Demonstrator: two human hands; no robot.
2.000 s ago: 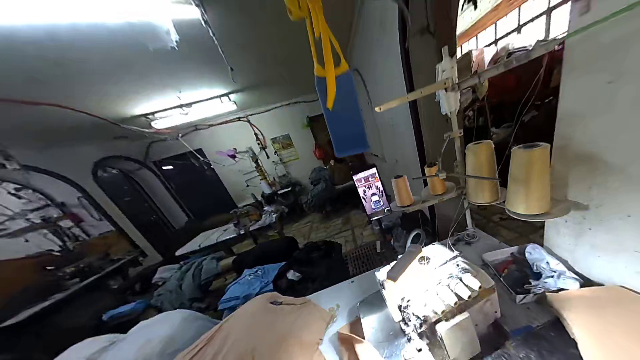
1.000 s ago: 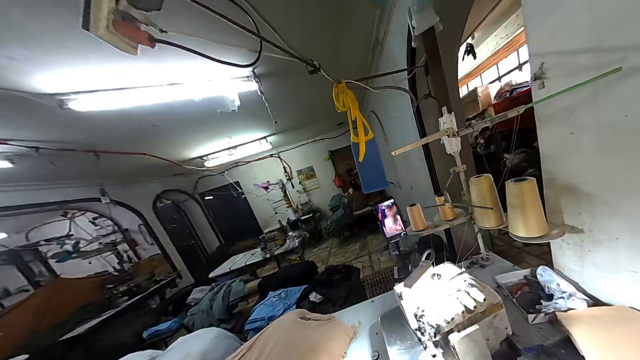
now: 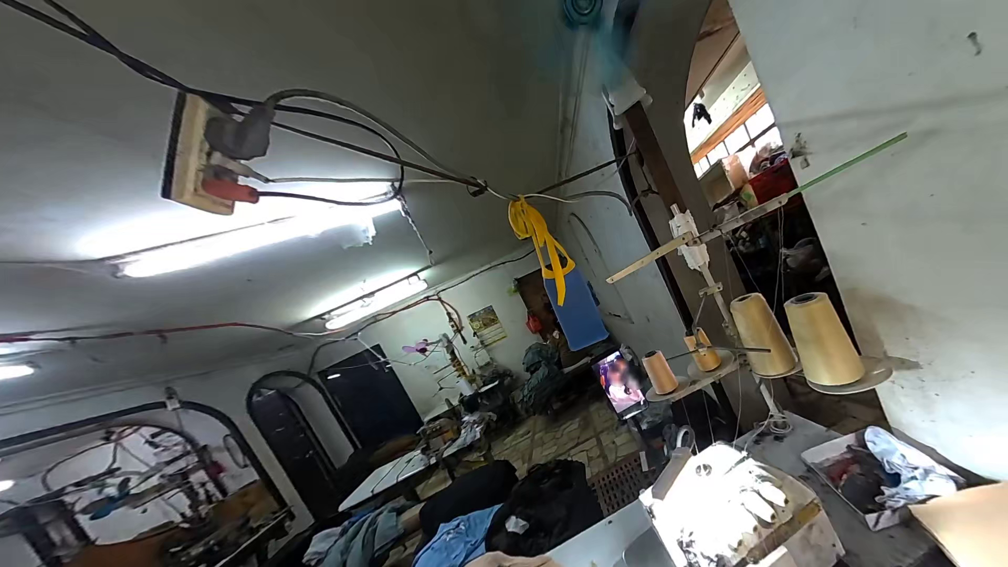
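Note:
Neither of my hands shows in the head view. A brightly lit sewing machine [image 3: 728,504] stands on the grey table at the lower right. Behind it, a thread stand carries two large beige thread cones [image 3: 823,339] and two smaller cones, one peach [image 3: 660,372] and one orange-yellow [image 3: 702,350]. A phone [image 3: 620,383] with a lit screen is upright left of the cones. Yellow straps [image 3: 543,240] hang from a cable beside a blue panel [image 3: 577,311]. Tan fabric [image 3: 969,516] lies at the lower right edge, with more at the bottom.
A tray [image 3: 874,520] holding cloth scraps sits right of the machine. Dark and blue garments [image 3: 457,539] are piled to its left. A socket board [image 3: 189,157] with plugs and cables hangs overhead. Farther back are a long white-topped table [image 3: 386,476] and a wall mirror or arched opening.
The view has tilted upward and turned left, bringing the socket board into sight. Less of the tan fabric at the bottom shows now.

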